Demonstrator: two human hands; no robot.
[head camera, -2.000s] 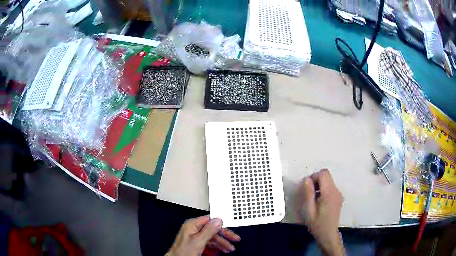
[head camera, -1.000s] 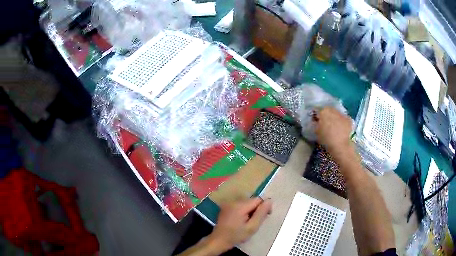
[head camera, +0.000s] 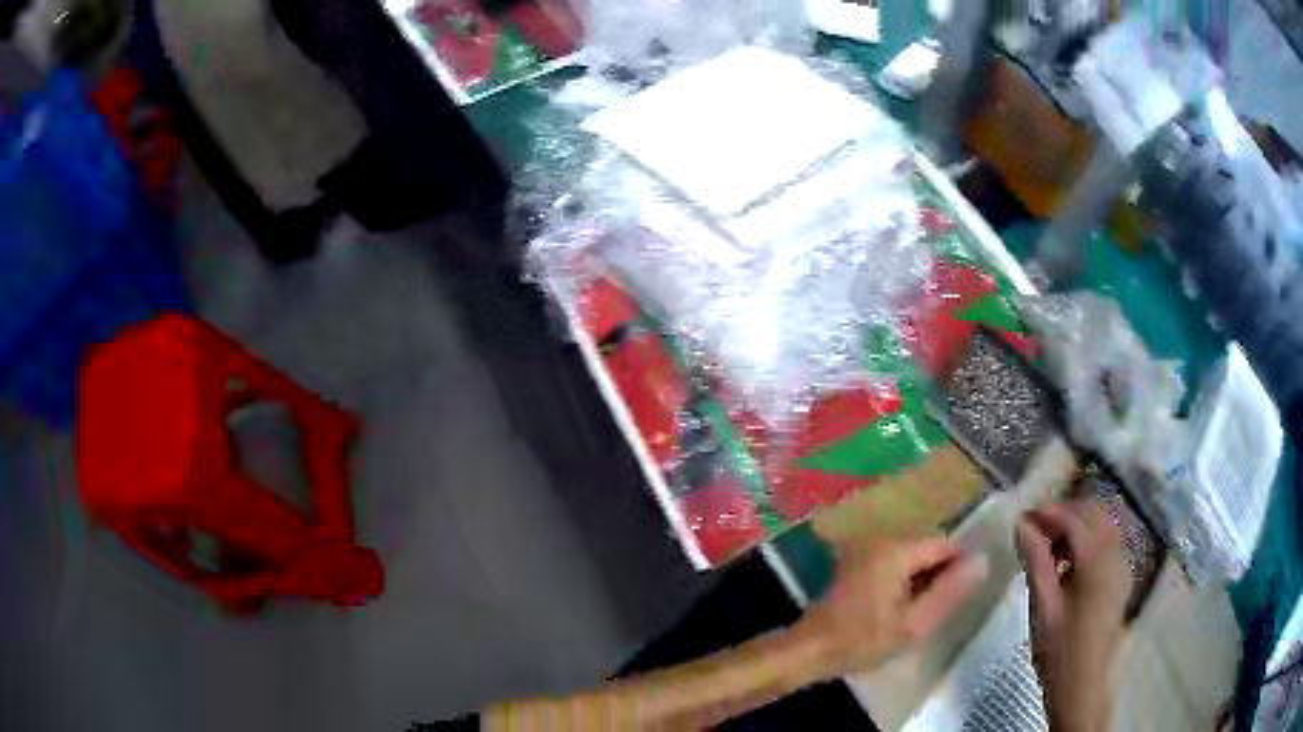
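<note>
A white perforated panel (head camera: 996, 684) lies on the beige board (head camera: 1197, 644) at the lower right, partly covered by my right hand. My left hand (head camera: 903, 604) is beside the panel's upper left, fingers curled and blurred; I cannot tell if it holds anything small. My right hand (head camera: 1079, 565) is over the panel's upper end, beside the right black parts tray (head camera: 1122, 522), fingers bent; its content cannot be told. The left parts tray (head camera: 997, 398) holds silver pieces. Both hands are apart.
White panels (head camera: 736, 129) lie on crinkled clear plastic (head camera: 772, 322) over a red-green board (head camera: 643, 386). A cloudy bag (head camera: 1107, 375) and a panel stack (head camera: 1232, 465) are at right. A red stool (head camera: 172, 429) and blue crate (head camera: 79, 229) stand at left.
The view has swung left, so the bench things sit further right and the stool shows more. My right hand has come back from the cloudy bag, closer to my left hand.
</note>
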